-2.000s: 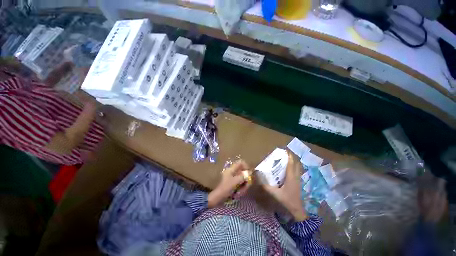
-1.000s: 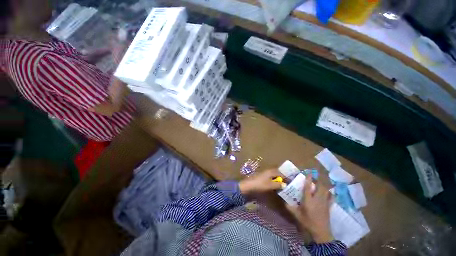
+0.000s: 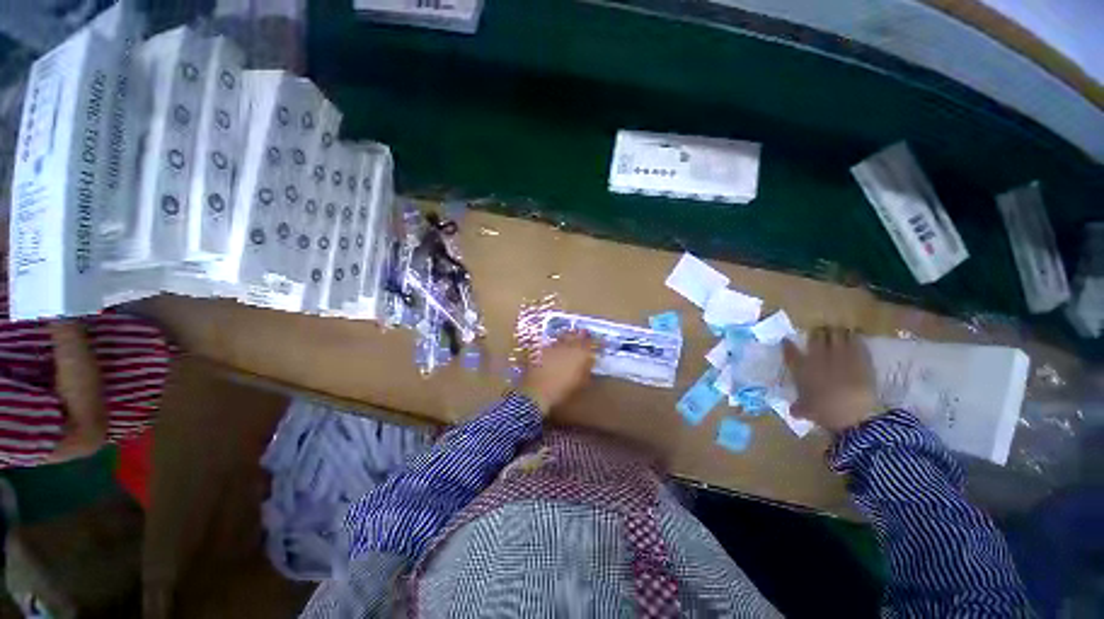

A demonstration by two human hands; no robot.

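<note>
A pale narrow tray (image 3: pixel 642 353) lies on the brown cardboard with a blue-white piece in it. My left hand (image 3: pixel 562 369) is at the tray's left end, beside a cluster of tiny pinkish parts (image 3: pixel 534 324); its fingertips are too blurred to show a grip. My right hand (image 3: pixel 835 377), blurred, is palm down between the loose leaflets and a large white box (image 3: pixel 956 385); what lies under its fingers is hidden. White leaflets (image 3: pixel 696 279) and light-blue squares (image 3: pixel 732 434) lie loosely between my hands.
Stacked white boxes (image 3: pixel 272 200) stand at left, beside clear-sleeved dark parts (image 3: pixel 433 290). White boxes (image 3: pixel 684 166) lie on the green conveyor (image 3: pixel 533 133). A carton of pale pieces (image 3: pixel 321 484) is below left. A person's striped sleeve (image 3: pixel 91 387) is at far left. Clear plastic lies at right.
The printed white piece held between my hands is no longer there; my hands have moved apart, the right one rightward. The tray now shows on the cardboard. The camera view has shifted.
</note>
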